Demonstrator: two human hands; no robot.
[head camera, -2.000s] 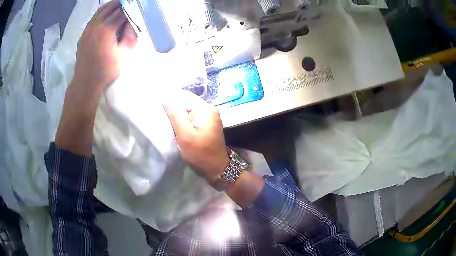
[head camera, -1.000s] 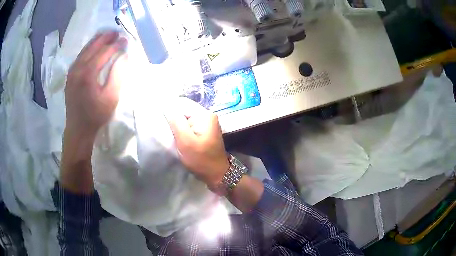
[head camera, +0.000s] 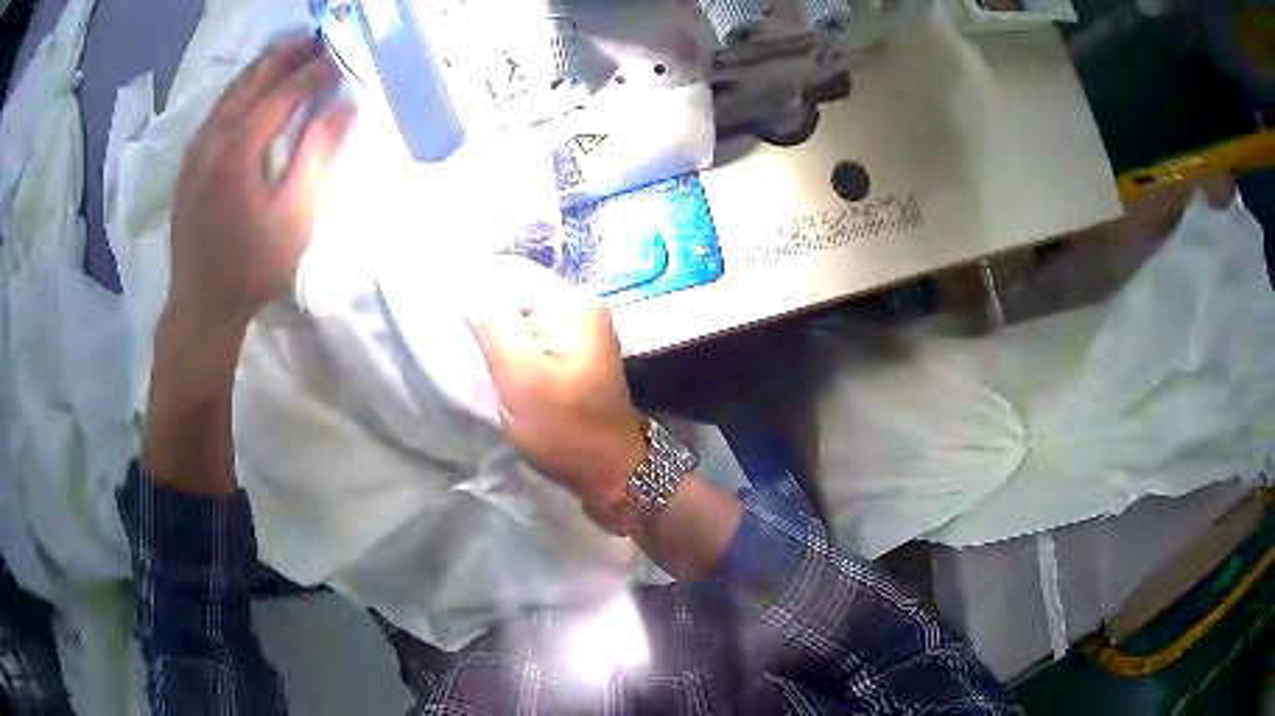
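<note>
A white garment piece (head camera: 406, 476) lies under both hands and hangs toward my lap; its upper part is glared out. My right hand (head camera: 552, 350) pinches the cloth between thumb and fingers, just below the blue plate (head camera: 650, 238). My left hand (head camera: 252, 182) lies at the left of the glare with thumb and fingers apart; whether it grips any cloth is lost in the glare. The presser foot and needle area is hidden by glare and the right fingertips.
The white sewing machine (head camera: 636, 133) has a blue-grey bar (head camera: 413, 84) at its left and pale tension knobs at the top. The cream machine table (head camera: 979, 154) carries a printed marking. White cloth heaps (head camera: 56, 322) lie left; a gathered white bundle (head camera: 1035, 406) is at the right.
My left hand has moved down and left from the bar, then slightly back up, with its fingers more spread. The garment's lower part has shifted and creased. My right hand has hardly moved.
</note>
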